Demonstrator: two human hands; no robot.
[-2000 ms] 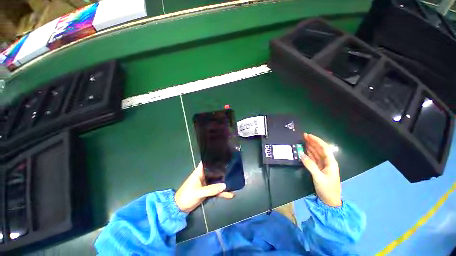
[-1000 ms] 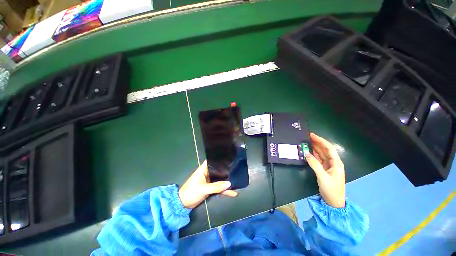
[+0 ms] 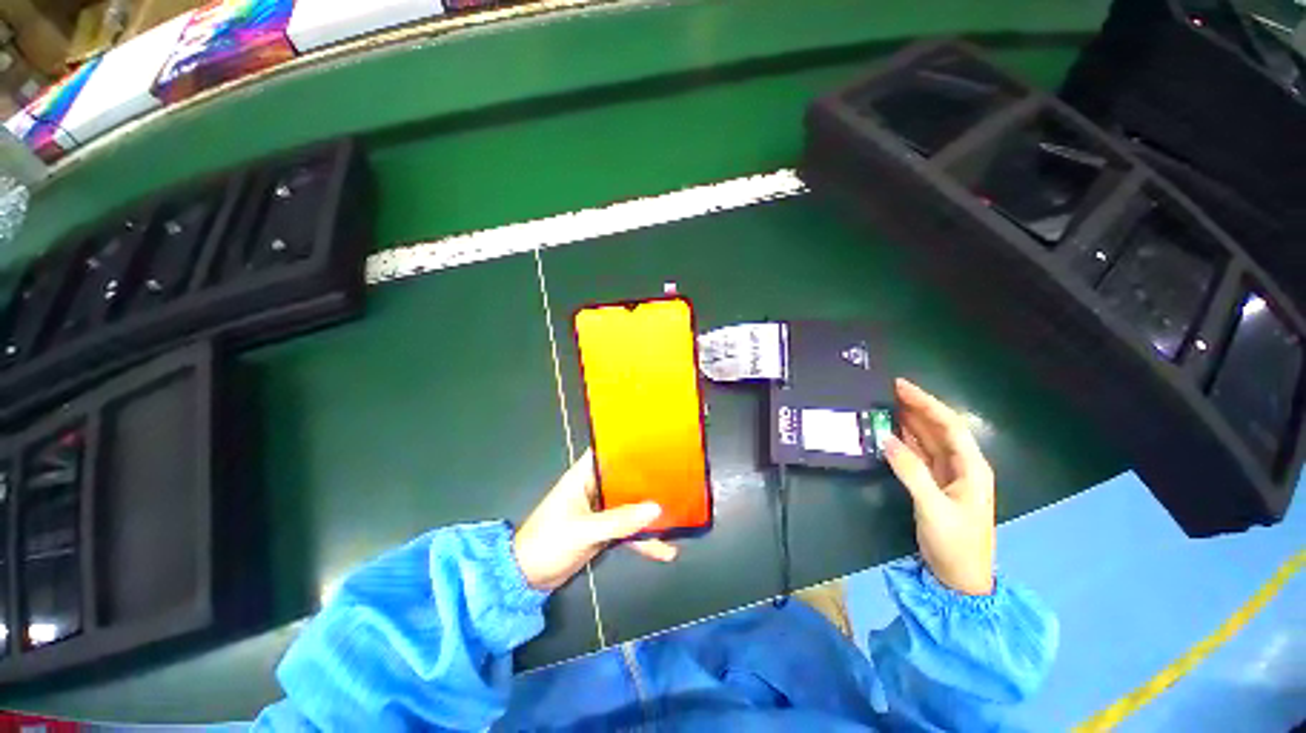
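The phone screen (image 3: 645, 408) is lit yellow to orange, face up in front of me. My left hand (image 3: 573, 530) holds its lower end, with the thumb on the front and fingers beneath. The black screen tester (image 3: 831, 375) lies to its right, with a white label and a green part at its right edge. A pale ribbon cable (image 3: 743, 352) runs from the tester to the screen's right side; its joint is hidden. My right hand (image 3: 938, 480) grips the tester's right edge, thumb at the green part. A thin black cord (image 3: 784, 530) hangs from the tester's near side.
Black foam trays with dark screens lie at the left (image 3: 215, 473) and right (image 3: 917, 158). A black bag-like item (image 3: 1217, 158) is behind the right tray. Retail boxes (image 3: 129, 86) line the far ledge. The green mat's near edge borders blue floor (image 3: 1132, 602) at the right.
The phone screen has gone from black to bright yellow-orange. The red spot by its top edge now looks pale. Both hands keep nearly the same places.
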